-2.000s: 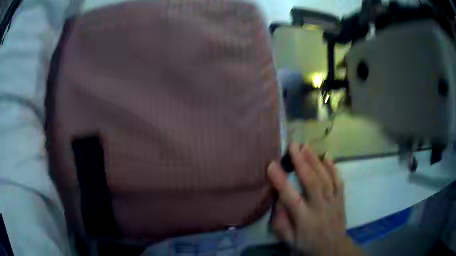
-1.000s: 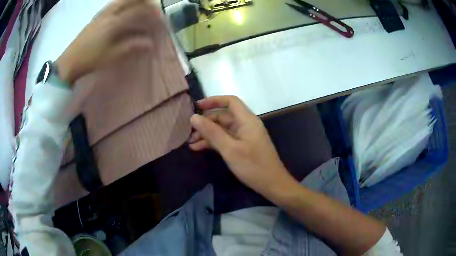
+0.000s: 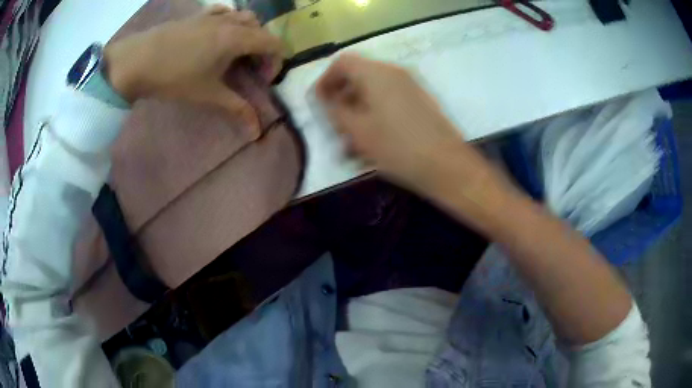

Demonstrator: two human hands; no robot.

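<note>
The pinkish-brown panel [image 3: 220, 212] lies at the left, over the white table's front edge, with a seam line across it and dark binding [image 3: 301, 144] around its right corner. A black strap [image 3: 121, 246] crosses its lower left. My left hand [image 3: 205, 64] grips the panel's upper right edge, thumb on top and fabric bunched under the fingers. My right hand [image 3: 368, 106] is blurred, raised right of the panel and apart from it, with fingers curled; whether it holds anything cannot be told.
The yellowish machine bed [image 3: 326, 24] is at the top. Red-handled snips [image 3: 529, 14] and a black piece [image 3: 608, 9] lie at the upper right of the white table [image 3: 455, 72]. A blue basket [image 3: 664, 189] with white sheets [image 3: 599, 163] is at right.
My left hand has come down to the panel's right edge. My right hand has let go of the edge and moved up and right. The panel corner now lies flatter, with its binding showing.
</note>
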